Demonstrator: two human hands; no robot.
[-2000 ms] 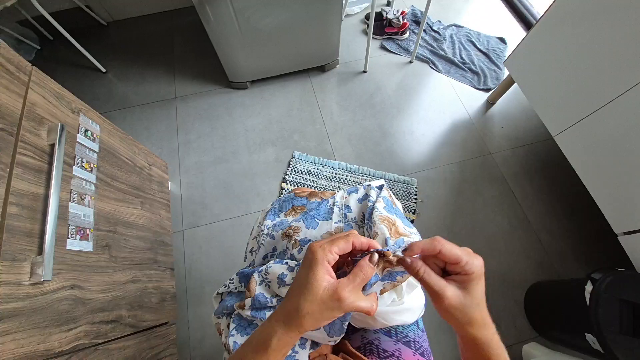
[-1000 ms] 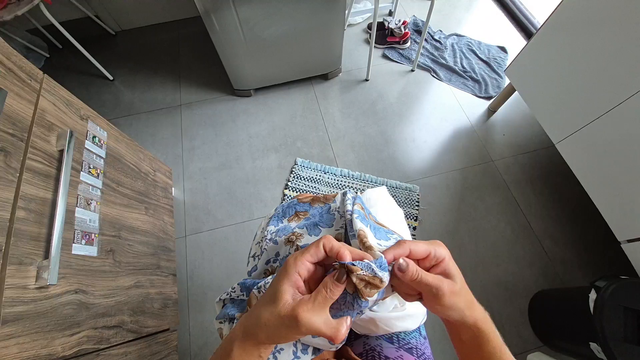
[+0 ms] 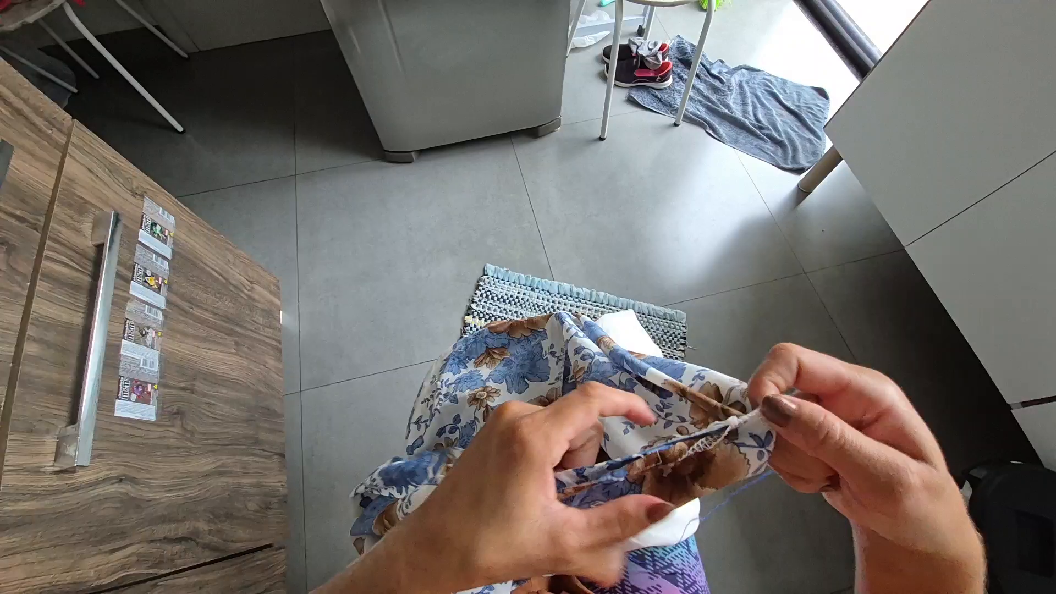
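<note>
A white fabric with blue and brown flowers (image 3: pixel 511 363) lies bunched over my lap. My right hand (image 3: pixel 850 437) pinches a folded edge of it between thumb and fingers, at the right end of a stretched seam (image 3: pixel 709 437) with pale stitches. A thin blue thread (image 3: pixel 734 495) runs below that hand. My left hand (image 3: pixel 553 487) is at the left of the seam, thumb and index finger spread apart; its other fingers are partly hidden, so whether they hold cloth cannot be told. White cloth (image 3: pixel 631 330) shows behind the floral fabric.
A woven rug (image 3: pixel 577 301) lies on the grey tiled floor beyond the fabric. Wooden cabinet doors (image 3: pixel 190 396) stand at left, white cabinets (image 3: pixel 949 124) at right. A grey appliance (image 3: pixel 470 74), a stool (image 3: pixel 610 74), shoes (image 3: pixel 643 74) and a dark towel (image 3: pixel 751 107) are farther off.
My hands have moved apart, the right one to the right with the fabric edge in it. The fabric between them, bunched a second ago, is drawn out, and my left thumb and index finger have spread.
</note>
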